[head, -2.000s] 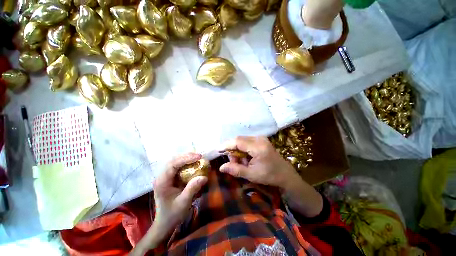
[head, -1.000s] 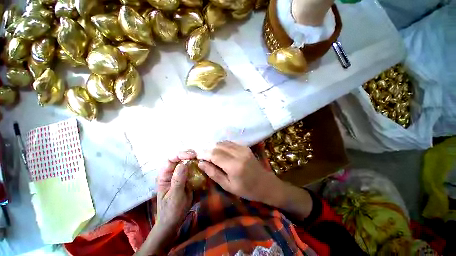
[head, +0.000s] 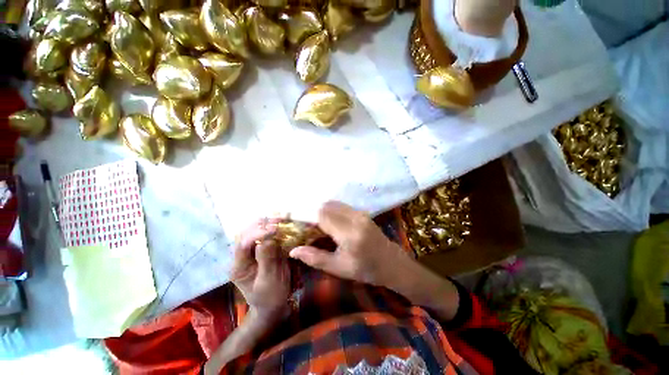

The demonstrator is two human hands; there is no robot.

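Observation:
A stuffed gold ingot (head: pixel 295 234) is held between both hands over the checked apron, at the table's near edge. My left hand (head: pixel 262 267) holds its left side, fingers bent around it. My right hand (head: pixel 356 245) pinches its right end with thumb and fingers. Part of the ingot is hidden by the fingers. No needle or other tool can be made out at the fingertips. Other gold ingots (head: pixel 182 78) are heaped on the table at the back left, and one lies alone (head: pixel 323 105) in the middle.
The plush figure (head: pixel 480 58) stands back right, a short dark tool (head: pixel 525 81) beside it. A brown box (head: pixel 499 212) and a white sack (head: pixel 561 198) hold small gold pieces. Left are a red-marked sheet (head: pixel 101 203), yellow paper (head: pixel 108 286) and pen (head: pixel 50 189).
One second ago the ingot was lower and more upright in my fingers. It is now turned sideways, with my right hand at its right end. The view has shifted slightly left.

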